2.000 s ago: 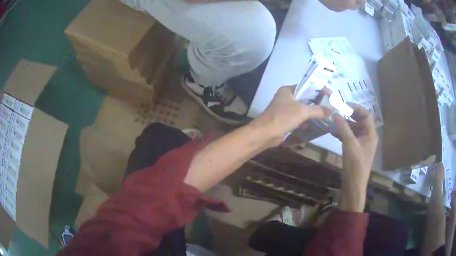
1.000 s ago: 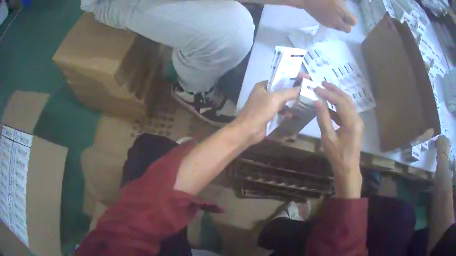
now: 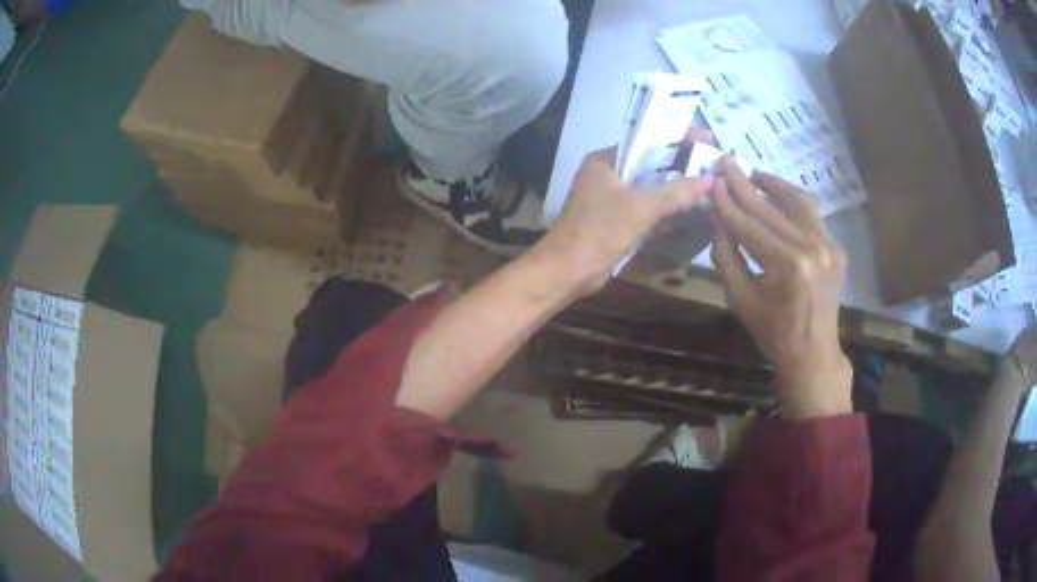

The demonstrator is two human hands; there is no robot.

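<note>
My left hand holds a fan of thin white printed leaflets upright, together with a slim white box whose end shows between my hands. My right hand has its thumb and fingertips at that end of the box. The fingers hide most of the box, and I cannot tell whether its flap is open. White sheets with rows of short dark marks lie on the table just beyond my hands.
An open brown carton stands on the white table at right, with white boxes behind it. Another person's leg is at upper left beside closed brown cartons. A filled carton is at far left. Another person's arm is at lower right.
The box end stood open to view with my right fingers spread around it; now my right fingertips are closed onto it. The other person's hand above the table has left the view.
</note>
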